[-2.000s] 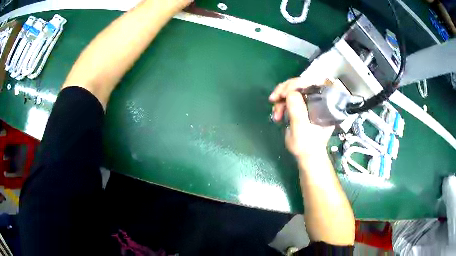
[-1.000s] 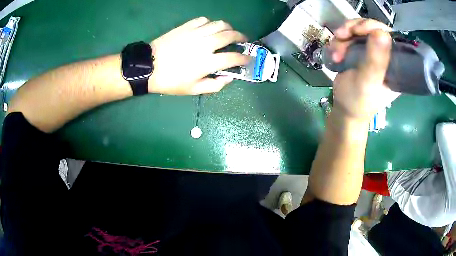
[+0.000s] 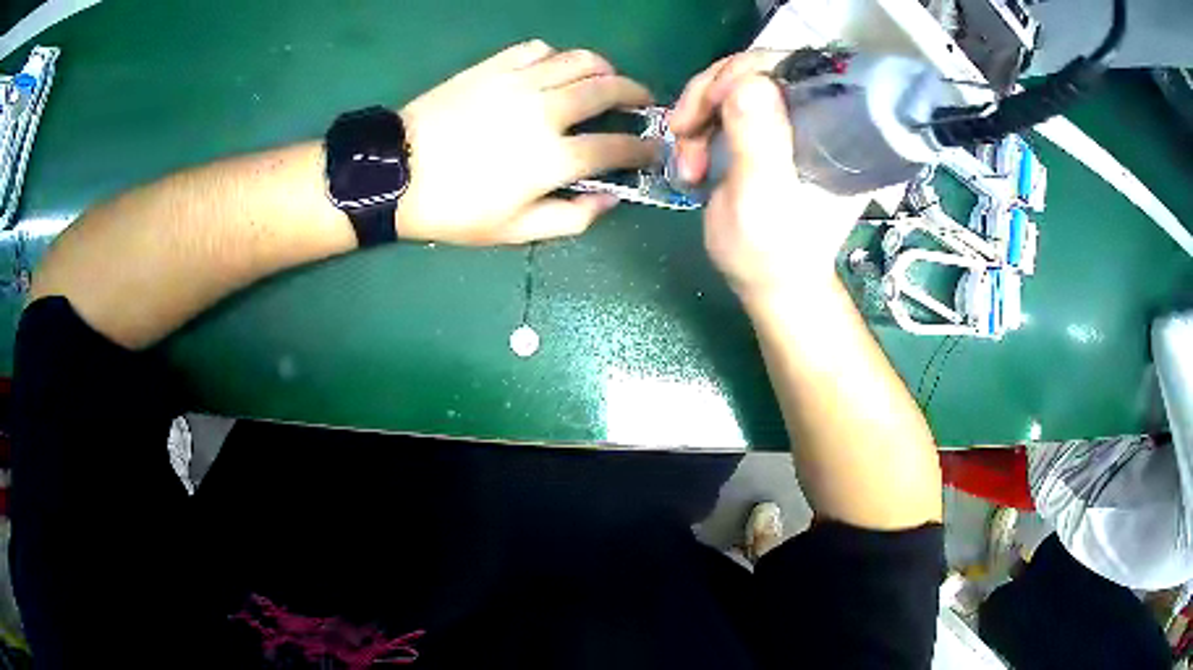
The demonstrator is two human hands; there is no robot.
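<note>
A white plastic housing (image 3: 632, 193) lies on the green bench, mostly hidden under both hands. My left hand (image 3: 530, 151), with a black watch on the wrist, lies over it and holds it down, fingers spread. My right hand (image 3: 759, 177) grips the grey electric screwdriver (image 3: 864, 124), its nose end over the blue part of the housing. The bit and any screw are hidden by my fingers. A pale disc (image 3: 525, 342) on a thin dark wire lies on the bench below my left hand.
White housings with blue ends (image 3: 962, 291) lie in a group at the right. Another housing (image 3: 18, 131) lies at the far left. A metal box (image 3: 903, 33) stands behind the screwdriver, partly hidden. A black coiled cord runs up from the tool. Another person's pale sleeve (image 3: 1112, 524) shows at lower right.
My left hand came from the back of the bench onto the housing. My right hand moved the screwdriver over the metal box, then left onto the housing's blue end.
</note>
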